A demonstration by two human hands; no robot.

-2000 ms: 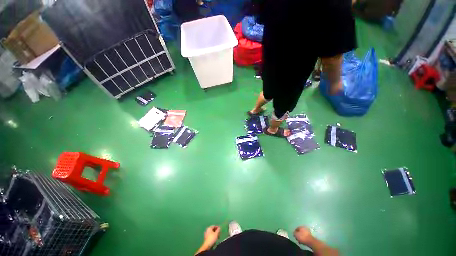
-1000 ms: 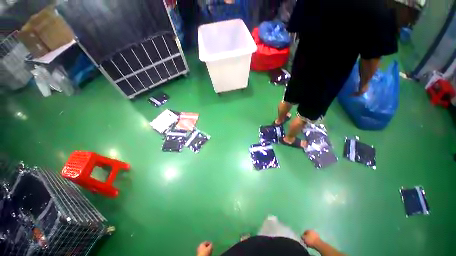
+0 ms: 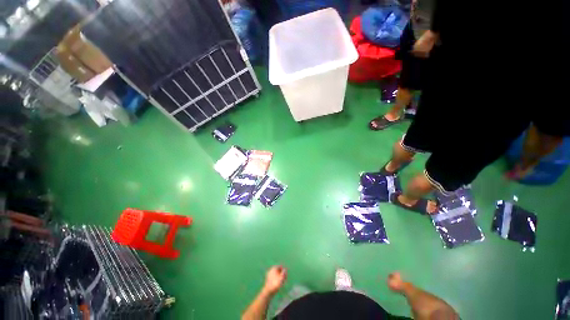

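My left hand [image 3: 275,279] is at the bottom centre, small, with its fingers curled and nothing seen in it. My right hand [image 3: 397,282] is at the bottom, right of my foot, also curled with nothing seen in it. Dark polybagged garments [image 3: 365,222] lie flat on the green floor in front of me, and another pack [image 3: 514,222] lies further right. A second group has a white pack [image 3: 231,162], a coral pack [image 3: 257,164] and dark packs [image 3: 242,189].
A person in black [image 3: 481,94] stands among the packs at right, another behind. A red stool [image 3: 150,232] and wire mesh cage [image 3: 119,269] are at left. A white bin [image 3: 312,69], roll cage [image 3: 206,84] and red sack [image 3: 375,61] stand ahead. A blue sack [image 3: 540,159] is at right.
The view has moved forward and left; bin and packs look larger and further right. My hands have swung at my sides. A second person's legs now show behind the first.
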